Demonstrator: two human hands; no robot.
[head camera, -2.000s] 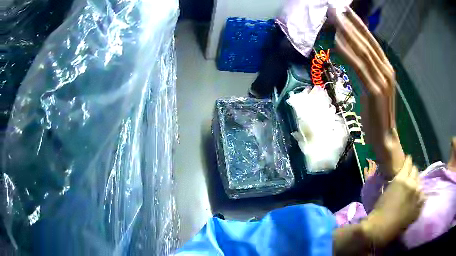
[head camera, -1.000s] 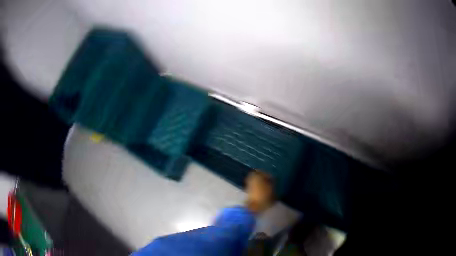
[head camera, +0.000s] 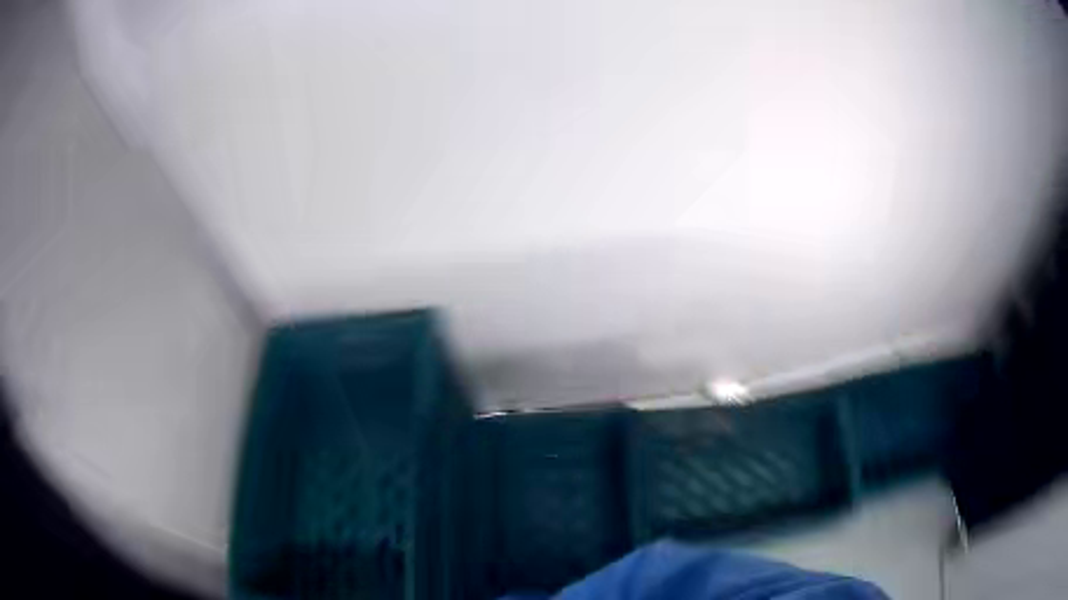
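Several dark green crates stand in a row in the lower half of the head view. The nearest, taller-looking crate (head camera: 340, 457) is at the left, with slotted or perforated inner surfaces. Another green crate (head camera: 738, 463) lies to the right, also with a perforated surface. Their contents, if any, are too blurred to tell. A blue sleeve (head camera: 714, 577) of mine shows at the bottom edge, in front of the crates. Neither of my hands can be seen. The frame is heavily blurred.
A large pale white wall or panel (head camera: 469, 141) fills the upper part behind the crates. A pale floor area (head camera: 867, 545) shows at the lower right. The far right and lower left corners are black.
The view has swung from a film-wrapped stack and a person in pink to the crates. Since one second ago, the crates sit lower and larger, and the hand seen over them has left the view.
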